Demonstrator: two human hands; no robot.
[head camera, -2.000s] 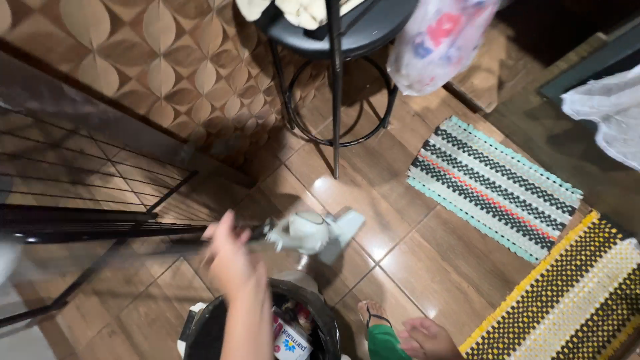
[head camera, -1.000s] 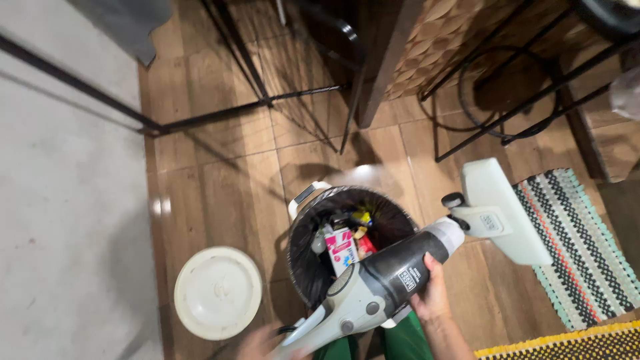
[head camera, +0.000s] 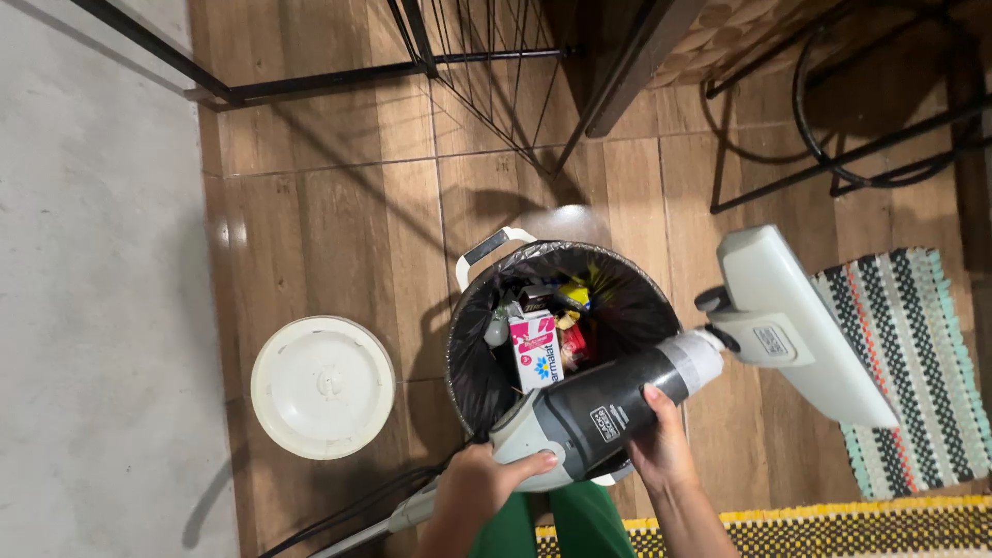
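Note:
A Black+Decker stick vacuum cleaner (head camera: 612, 415) lies slantwise over the near rim of a trash bin (head camera: 459, 341) lined with a black bag. My left hand (head camera: 484, 484) grips its pale body near the handle, thumb on top. My right hand (head camera: 663, 438) holds the dark dust canister from the lower right side. The white floor head (head camera: 798, 325) points to the upper right, above the floor and a striped rug. Inside the bin are a pink and white carton (head camera: 536, 349), a red wrapper (head camera: 572, 342) and a yellow wrapper (head camera: 575, 294).
A round white lid (head camera: 323, 387) lies on the wood-look tile floor left of the bin. Black metal frame legs (head camera: 325, 81) stand ahead, a black stool (head camera: 821, 159) at upper right. A striped woven rug (head camera: 891, 372) and a yellow-edged rug (head camera: 837, 527) lie at right. A power cord (head camera: 349, 492) trails lower left.
The view has shifted widely since the first frame. Over the last second, my left hand has come forward from the handle end onto the vacuum's body; my right hand stays at the canister.

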